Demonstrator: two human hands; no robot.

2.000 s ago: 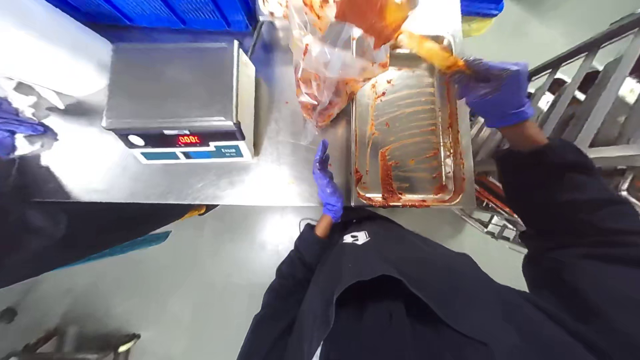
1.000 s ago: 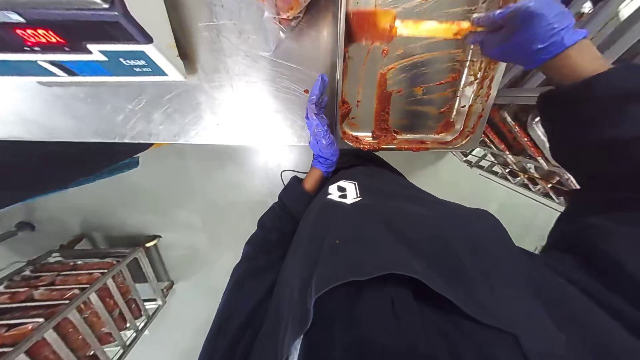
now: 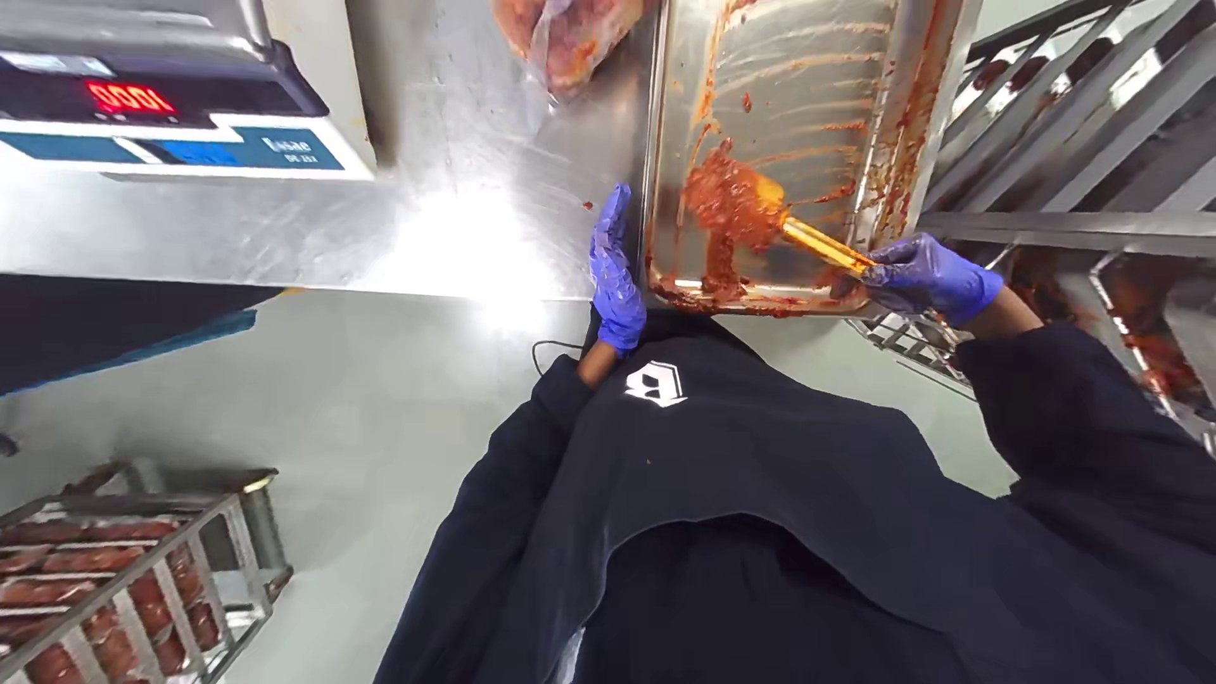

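My right hand (image 3: pixel 926 275), in a smeared purple glove, grips the yellow handle of a spatula (image 3: pixel 825 243) over the near half of a shallow steel tray (image 3: pixel 807 104). A clump of red paste (image 3: pixel 731 195) covers the spatula's head. Red smears and scraped streaks mark the tray's floor and rim. My left hand (image 3: pixel 617 275), gloved in purple, is beside the tray's left wall with its fingers extended and nothing held; whether it touches the wall I cannot tell. A clear plastic bag with reddish contents (image 3: pixel 568 43) lies on the steel table, left of the tray's far part.
A digital weighing scale (image 3: pixel 180 104) stands at the table's (image 3: pixel 456 218) left. Metal racks (image 3: pixel 1073 223) are close on the right. At lower left, a metal rack (image 3: pixel 142 589) holds rows of reddish items. Dark cloth with a blue edge (image 3: pixel 123 323) is at the left.
My right hand has moved nearer to my body with the spatula, whose head now bears a thick clump of paste. My left hand stays beside the tray. The view has shifted.
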